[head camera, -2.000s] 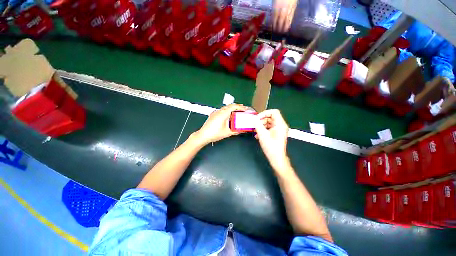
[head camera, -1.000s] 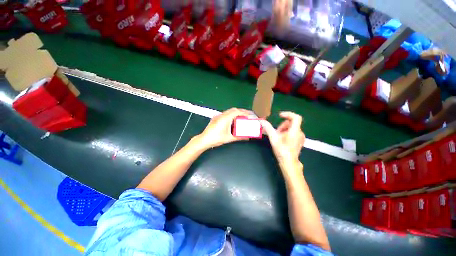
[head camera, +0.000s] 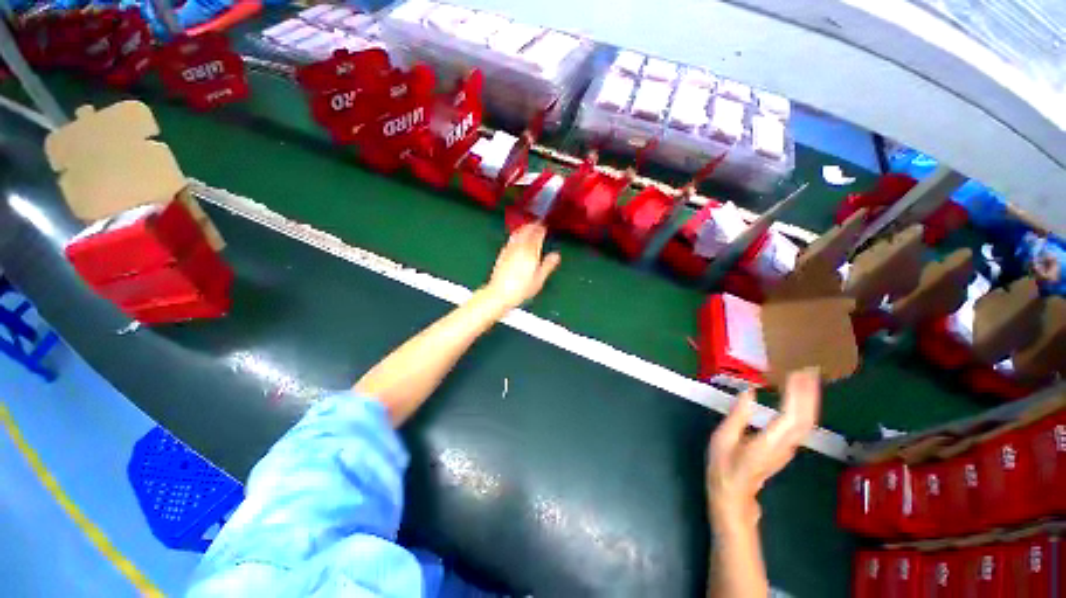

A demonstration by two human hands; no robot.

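An open red retail box (head camera: 734,336) with white contents and a raised brown lid (head camera: 809,334) lies on the near side of the green belt. My right hand (head camera: 760,442) is just below it, fingers spread and empty; fingertips come close to the lid's lower edge, and I cannot tell if they touch. My left hand (head camera: 521,271) reaches over the belt, just below a waiting red box (head camera: 538,201) in the far row. It seems to hold nothing, and contact with that box is unclear.
More waiting boxes (head camera: 403,120) line the far belt, lids up. Clear trays with white items (head camera: 686,113) stand behind them. Two red boxes (head camera: 152,263) sit at left, stacked boxes (head camera: 935,485) at right. A white frame (head camera: 842,88) crosses the upper right. Other workers' blue sleeves show at the top.
The red box has left my left hand; an open one now lies on the belt at right. My left hand has reached forward to the far row. My right hand has moved right and down.
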